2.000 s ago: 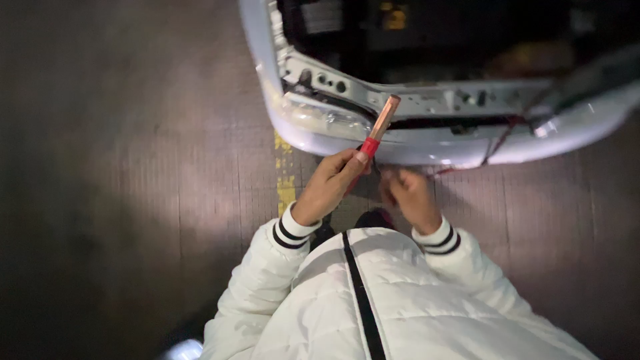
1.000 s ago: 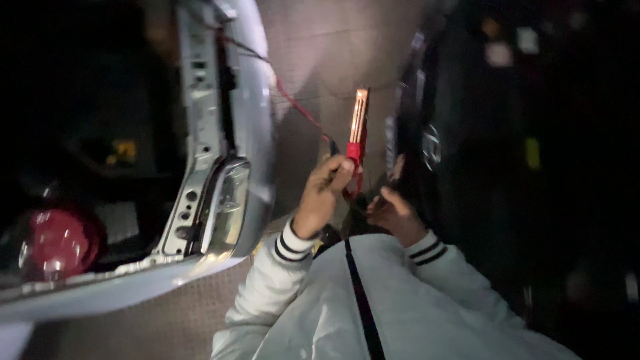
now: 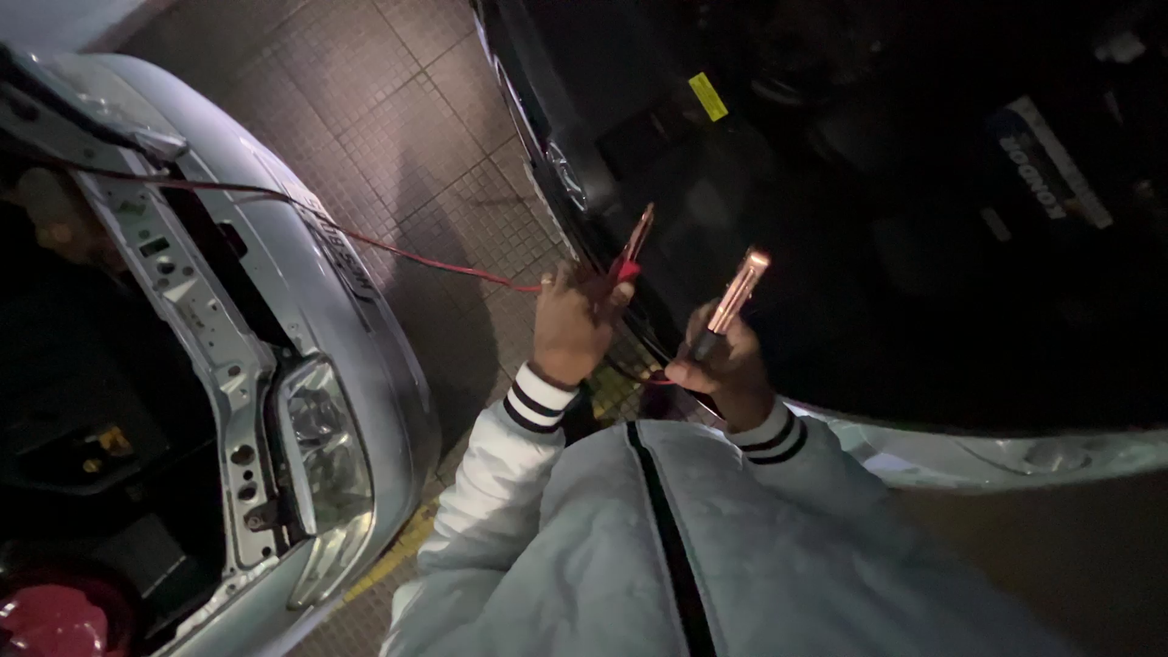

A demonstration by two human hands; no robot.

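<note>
My left hand (image 3: pixel 575 324) grips a red-handled jumper cable clamp (image 3: pixel 636 245), its copper jaws pointing up and away from me. My right hand (image 3: pixel 730 365) is closed around a dark-handled jumper cable clamp (image 3: pixel 741 290), whose copper jaws also point away. A red jumper cable (image 3: pixel 429 261) runs from my left hand across the gap and over the front of the silver car (image 3: pixel 365 365) on the left. A short length of cable hangs between my hands. Both hands are over the front edge of the dark engine bay (image 3: pixel 821 274) on the right.
The left car's engine bay lies open, with its headlight (image 3: pixel 327 438) and metal front crossmember (image 3: pixel 196 310) showing. A red round object (image 3: pixel 55 620) is at lower left. In the right bay are a battery (image 3: pixel 1049 164) and a yellow label (image 3: pixel 707 97). Tiled floor (image 3: pixel 401 119) separates the cars.
The view has turned strongly, from one car to the gap between two. The dark-handled clamp now shows plainly in my right hand, and my hands are farther apart than one second ago.
</note>
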